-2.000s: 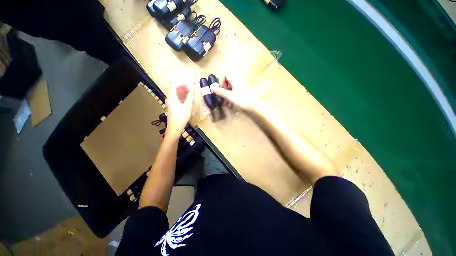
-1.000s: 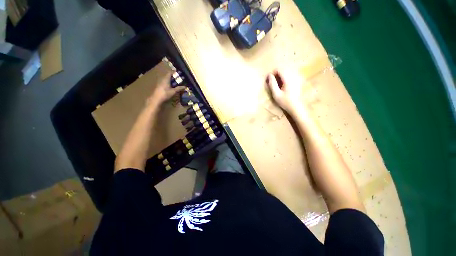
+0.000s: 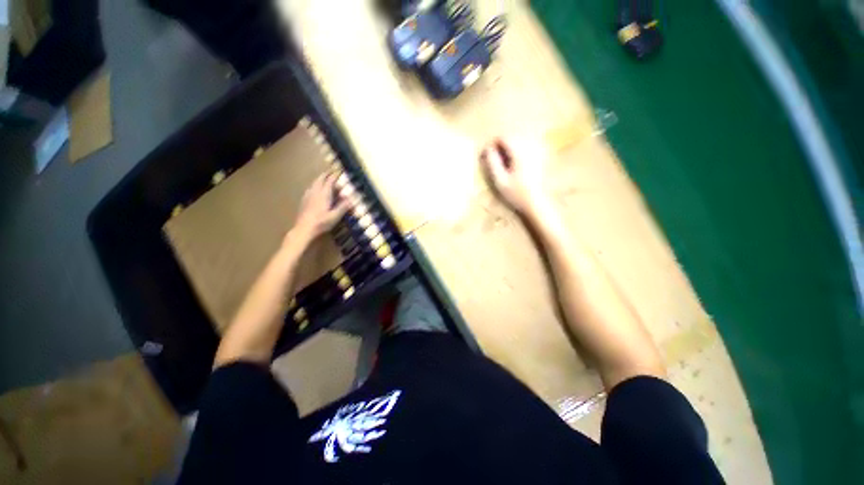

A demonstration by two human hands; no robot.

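A row of dark power banks with pale tape bands (image 3: 372, 230) lies along the bench-side edge of the black bin (image 3: 118, 237), beside a brown cardboard sheet (image 3: 246, 218). My left hand (image 3: 325, 201) is over this row, fingers bent down at the units; blur hides whether it grips one. My right hand (image 3: 504, 169) rests on the cardboard-covered bench (image 3: 512, 275), fingers loosely curled, with nothing visible in it. More banded units (image 3: 343, 281) lie along the bin's near edge.
Several dark power banks with cord loops (image 3: 459, 64) stand at the bench's far end. The green conveyor (image 3: 711, 180) runs along the right, with a dark unit (image 3: 640, 36) on it. Cardboard pieces (image 3: 90, 114) lie on the floor at the left.
My left hand has gone from the work over the bench with two units to the bin, and has since moved slightly nearer along the row. My right hand has let go of the units.
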